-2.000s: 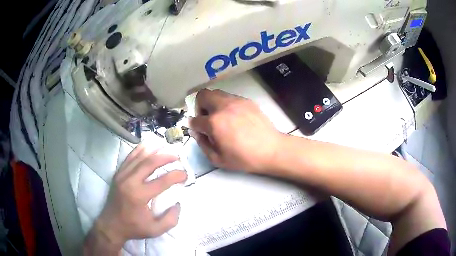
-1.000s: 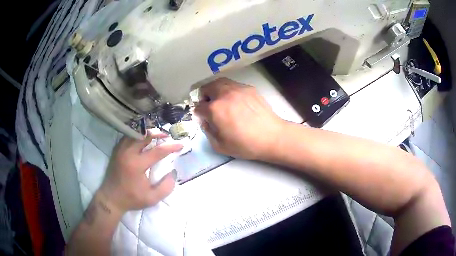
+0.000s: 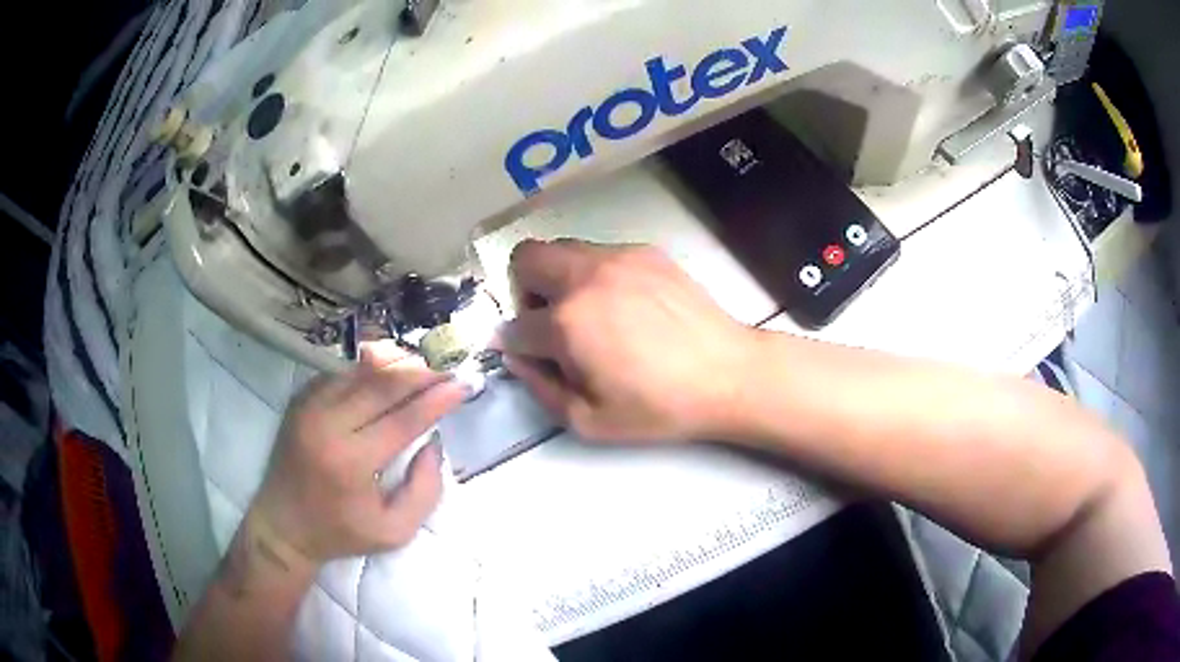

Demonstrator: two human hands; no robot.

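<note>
A white quilted panel [image 3: 233, 433] lies around the left end of the cream sewing machine [image 3: 427, 142] and over the front edge. My left hand [image 3: 356, 453] is on the panel just in front of the needle area, thumb and fingers curled, with a bit of white fabric at the fingertips. My right hand [image 3: 621, 336] is right of the needle area, fingers bent together beside the round yellowish piece [image 3: 445, 345]. What its fingertips hold is too small and blurred to tell. The needle area [image 3: 421, 300] is partly in shadow.
A black smartphone [image 3: 783, 220] lies under the machine arm. Small tools, one yellow-handled [image 3: 1115, 129], sit at the far right. Striped layers of fabric [image 3: 110, 194] are behind the machine's left end. An orange crate rim [image 3: 88, 530] is at the left. Ruler markings [image 3: 673, 569] run along the bed's front.
My left hand's fingers have closed in and moved nearer the round piece. My right hand has shifted slightly lower, staying beside the needle area. The camera view has shifted a little.
</note>
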